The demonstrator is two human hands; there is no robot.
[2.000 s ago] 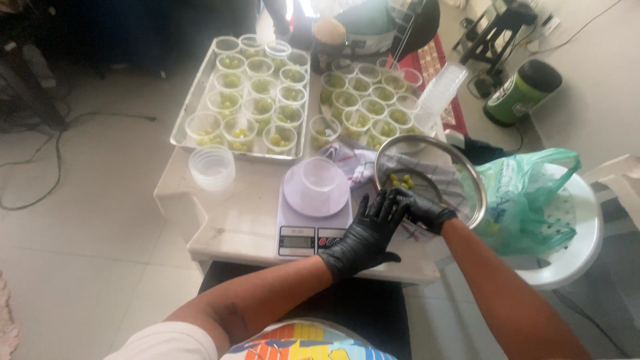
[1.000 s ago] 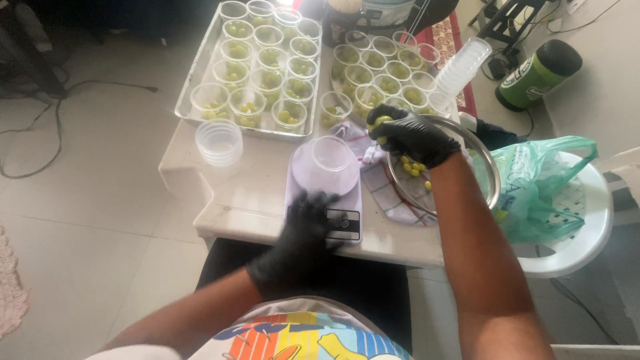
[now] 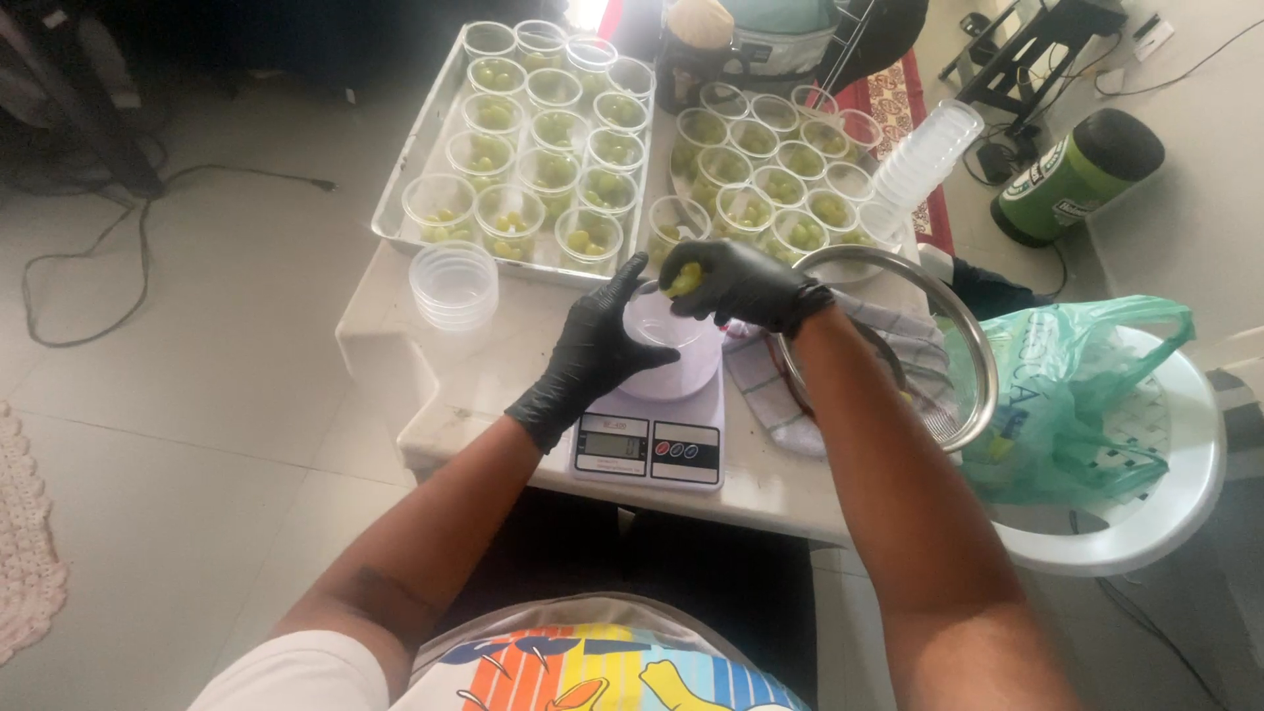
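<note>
A clear plastic cup (image 3: pixel 660 321) sits on the round platform of a digital kitchen scale (image 3: pixel 647 464), whose display reads zero. My left hand (image 3: pixel 604 346), in a black glove, curves round the left side of that cup with thumb and fingers spread. Over the cup's rim my gloved right hand (image 3: pixel 736 281) is closed on green grapes (image 3: pixel 683 280). A metal strainer (image 3: pixel 978 365) lies on a checked cloth (image 3: pixel 785 395) to the right, partly hidden by my right forearm.
Cups of grapes fill a metal tray (image 3: pixel 395 202) and a second group (image 3: pixel 746 207) beside it. Stacked cups stand at left (image 3: pixel 454 286) and lean at right (image 3: pixel 928 153). A green plastic bag (image 3: pixel 1066 395) rests on a white chair (image 3: pixel 1200 474). A cable (image 3: pixel 143 257) lies on the floor.
My right hand has moved left from the strainer to above the cup, carrying grapes. My left hand has gone from the scale's front up to the cup's side.
</note>
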